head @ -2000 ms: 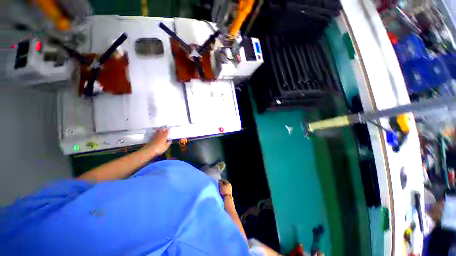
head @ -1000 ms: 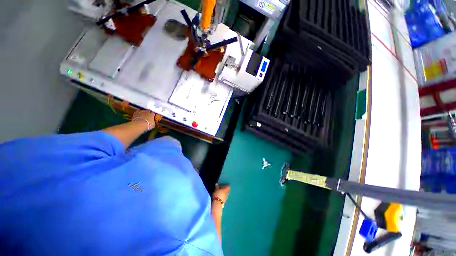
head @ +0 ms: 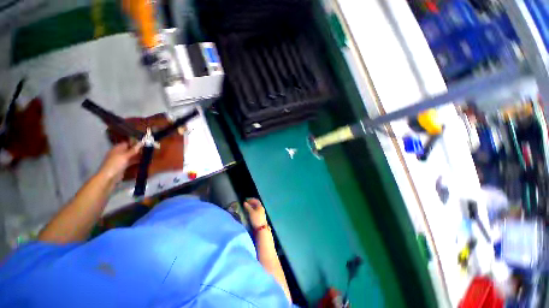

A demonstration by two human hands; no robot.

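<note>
A black three-legged base assembly (head: pixel 143 157) with a silver-white hub bracket (head: pixel 149 139) lies on the right reddish-brown fixture plate (head: pixel 167 153) near the front edge of the white machine table. My left hand (head: pixel 117 161) reaches over the table from the left, its fingertips at the hub and the plate; blur hides whether they grip. My right hand (head: pixel 255 213) is low beside the green bench's left edge, fingers partly curled, with no object visible in it. A loose hub bracket (head: pixel 291 153) lies on the green mat (head: pixel 283 180).
An orange-sleeved driver head (head: pixel 142 24) and a white feeder box (head: pixel 195 75) stand behind the base. Black slotted trays (head: pixel 280 78) are stacked on the bench. A grey bar with a yellowish end (head: pixel 336 137) crosses above the mat. Another reddish-brown plate (head: pixel 29 135) is at left.
The right plate and base now sit nearer the table's front, clear of the driver head. My left hand has moved from the table's front edge to the base. The view has turned and shifted.
</note>
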